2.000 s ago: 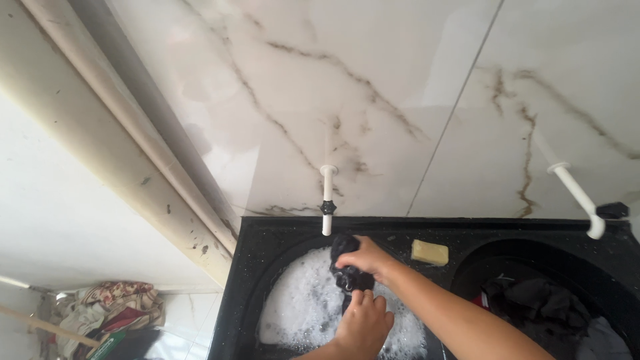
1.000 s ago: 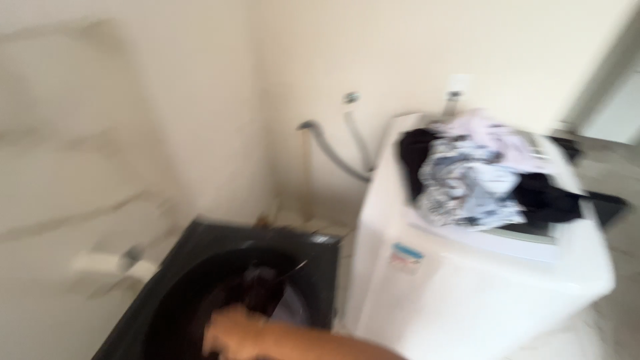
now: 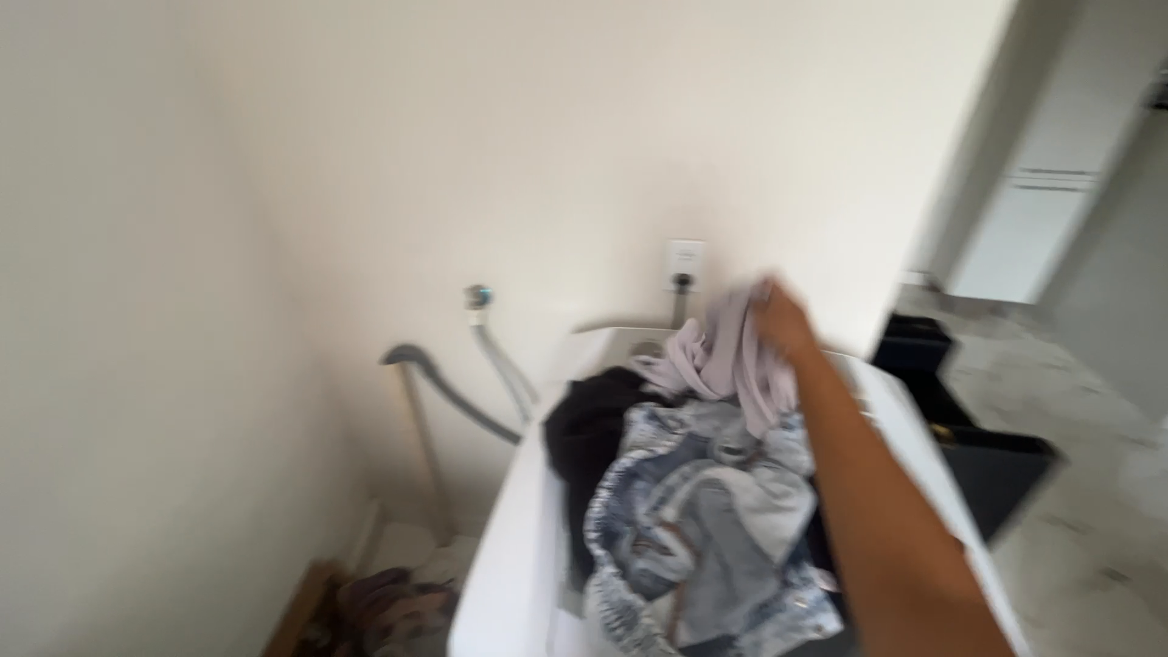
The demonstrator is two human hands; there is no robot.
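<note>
My right hand (image 3: 780, 319), somewhat blurred, grips a pale lilac cloth garment (image 3: 730, 351) and lifts part of it above the back of a white washing machine (image 3: 506, 557). Below that garment, on the machine's top, lies a crumpled light-blue denim garment (image 3: 721, 520) with frayed edges. Black clothing (image 3: 593, 429) is bunched at its left. My left hand is outside the view.
Behind the machine are a wall outlet (image 3: 686, 260) with a black plug, a water tap (image 3: 477, 297) and a grey drain hose (image 3: 447, 388). Clothes (image 3: 401, 611) lie on the floor at lower left. A black open case (image 3: 985, 456) stands at right.
The view has swung from the black sinks to the washing machine. Two seconds ago both hands held dark cloth over suds; now my right hand has hold of the lilac garment.
</note>
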